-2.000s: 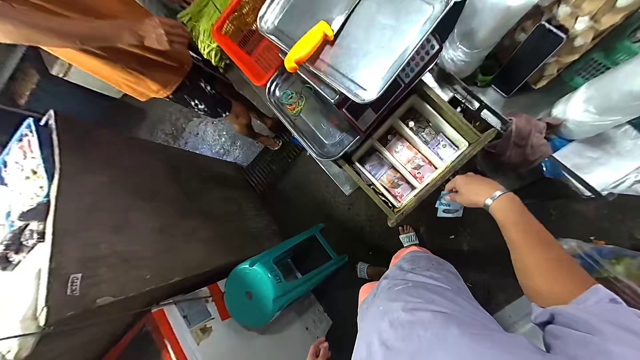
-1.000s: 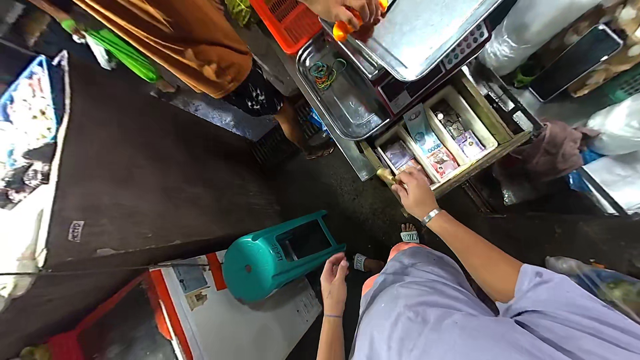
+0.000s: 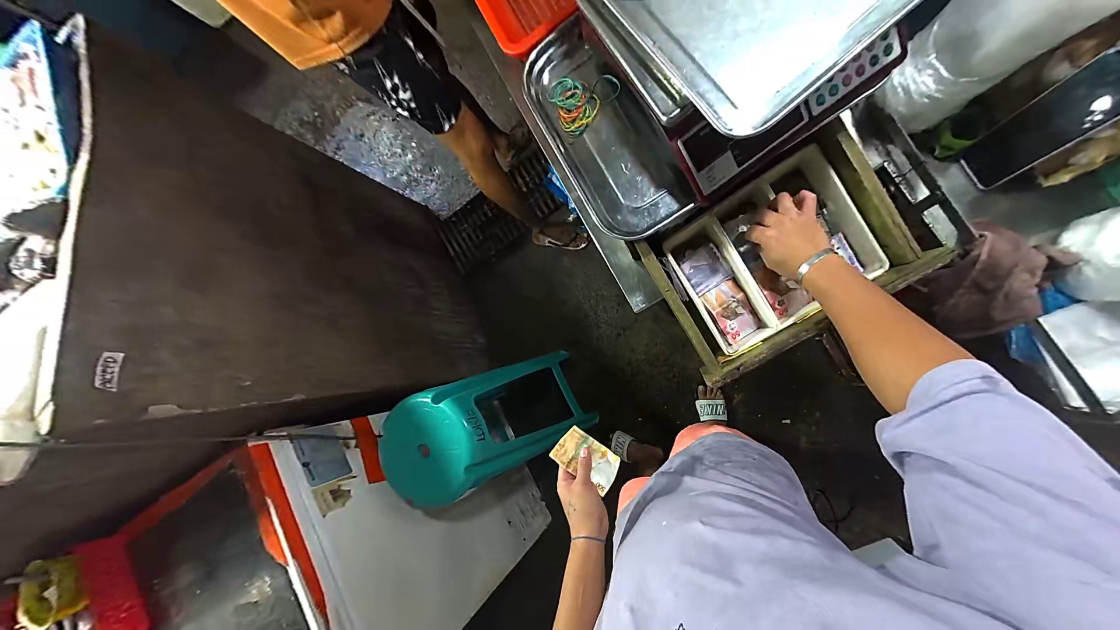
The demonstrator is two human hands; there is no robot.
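Observation:
My left hand (image 3: 582,503) holds a yellowish banknote (image 3: 570,444) between thumb and fingers, low in the middle of the view. My right hand (image 3: 790,236) reaches into the open wooden cash drawer (image 3: 759,360), its fingers bent down over the middle of a divided plastic tray (image 3: 710,229). Whether those fingers grip anything is hidden. Folded banknotes (image 3: 728,308) lie in the left compartment, and more notes (image 3: 790,302) show below my right hand. Above the drawer is a weighing scale (image 3: 739,144) with a metal pan (image 3: 752,44).
A metal tray (image 3: 634,166) with rubber bands (image 3: 575,105) lies left of the scale. A teal plastic stool (image 3: 429,451) stands near my left hand. Another person's leg (image 3: 481,162) is beyond the table. A smartphone (image 3: 1050,118) lies at the upper right.
My right hand has moved from the drawer's front edge into its tray. My left hand, empty one second ago, now holds a banknote. The other person's hand at the scale pan has left the view.

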